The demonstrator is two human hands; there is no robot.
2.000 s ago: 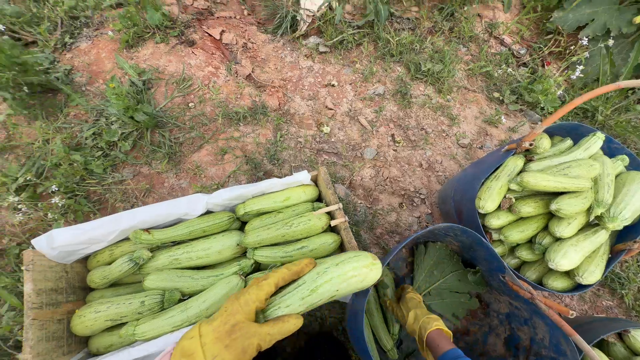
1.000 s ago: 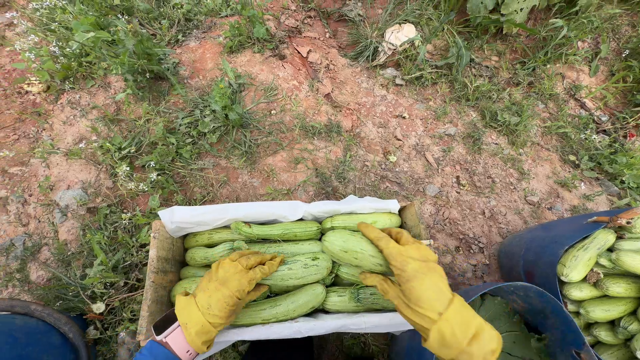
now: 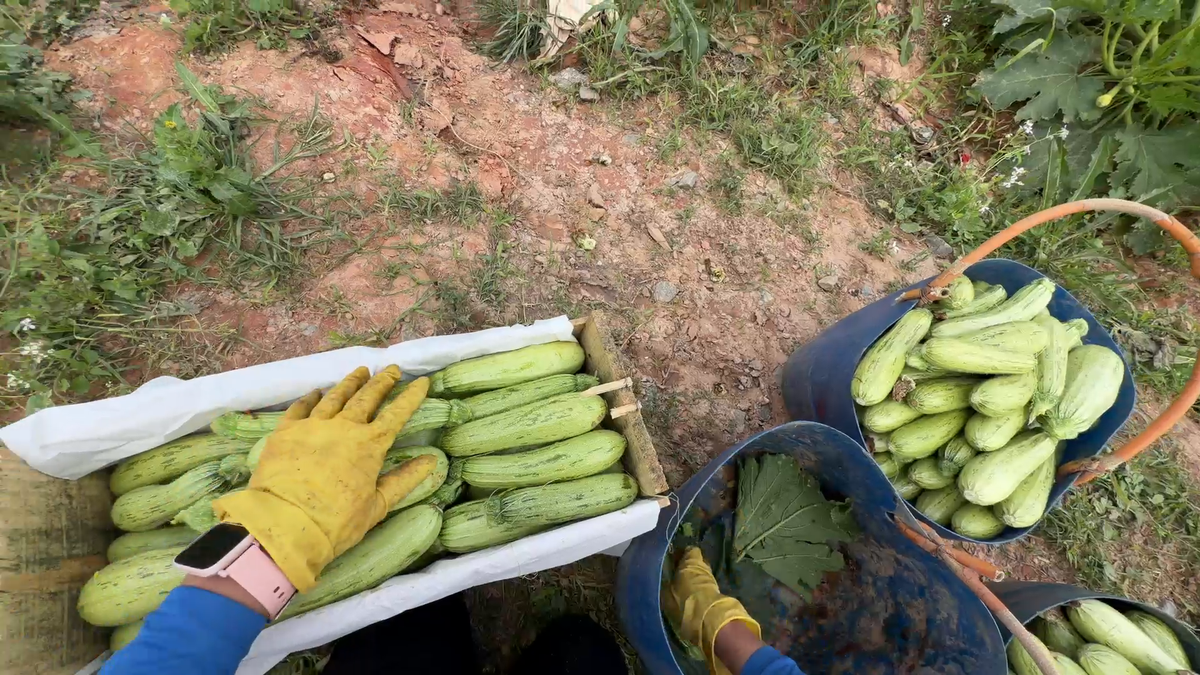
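My left hand, in a yellow glove, lies spread on top of the pale green striped zucchini in a wooden crate lined with white paper. A smartwatch is on that wrist. My right hand, also gloved in yellow, reaches down inside a blue tub, against its left wall. Whether its fingers hold anything is hidden. A large green leaf lies in this tub, right of the hand.
A second blue tub with an orange hose handle stands at the right, heaped with zucchini. Another tub with zucchini is at the lower right corner. Reddish soil, weeds and broad-leaved plants lie beyond.
My right hand has moved from the zucchini in the crate into the blue tub. My left hand remains over the crate. The view has swung right.
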